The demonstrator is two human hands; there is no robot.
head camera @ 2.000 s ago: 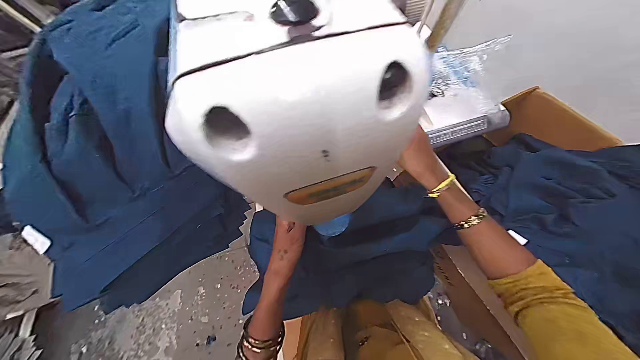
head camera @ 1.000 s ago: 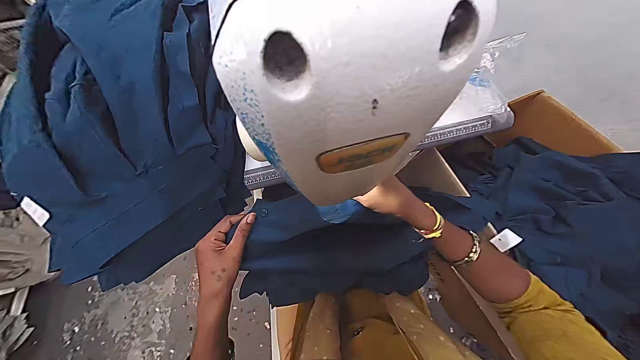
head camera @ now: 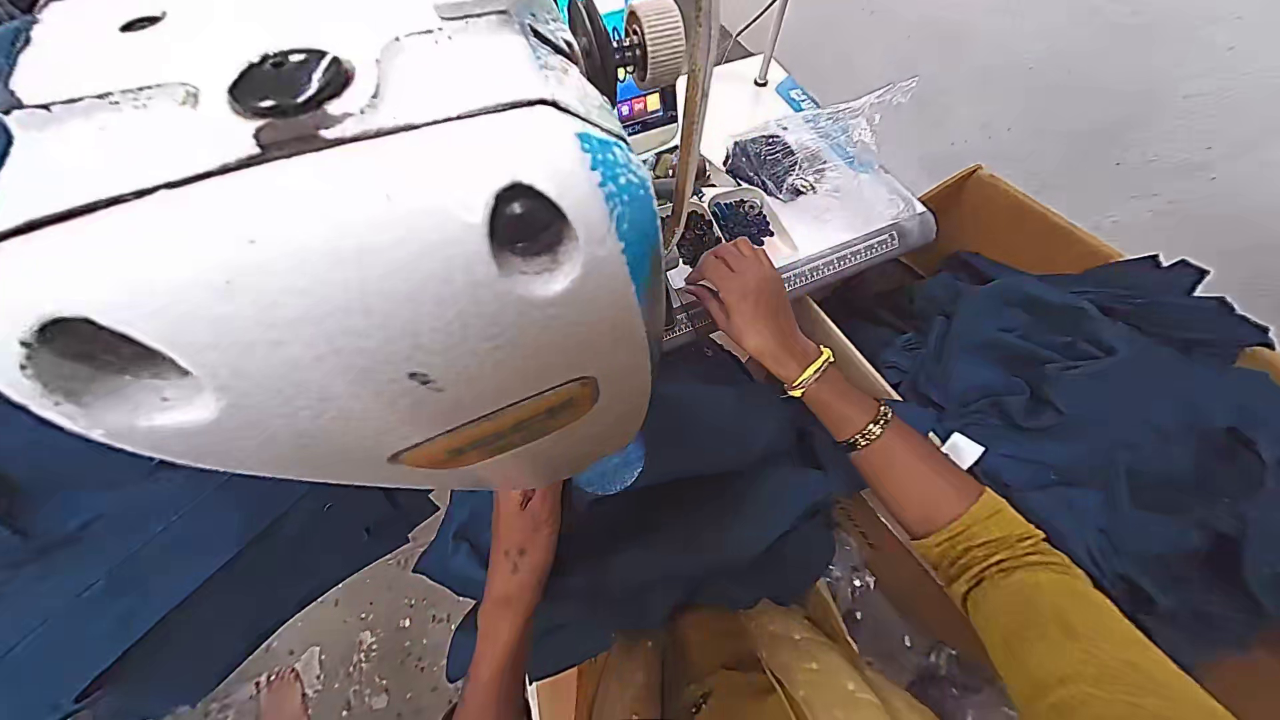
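The white head of an industrial sewing machine (head camera: 330,300) covers the upper left of the view. Dark blue fabric (head camera: 700,500) lies beneath it and over my lap. My left hand (head camera: 525,510) reaches in under the machine head at the fabric; its fingers are hidden. My right hand (head camera: 740,300) is at the near edge of a white tray (head camera: 780,235) that holds dark buttons, its fingers bent close together. Whether anything is pinched between them cannot be made out.
A ruler strip (head camera: 840,262) runs along the table's front edge. Clear plastic film (head camera: 860,125) lies behind the tray. A cardboard box (head camera: 975,210) at right holds piled blue garments (head camera: 1080,420). More blue cloth (head camera: 180,580) hangs at left, beside a bare foot (head camera: 283,695).
My right hand has moved from the fabric beside the machine head up to the button tray. My left hand, visible at the cloth's left edge a second ago, is now partly hidden beneath the head.
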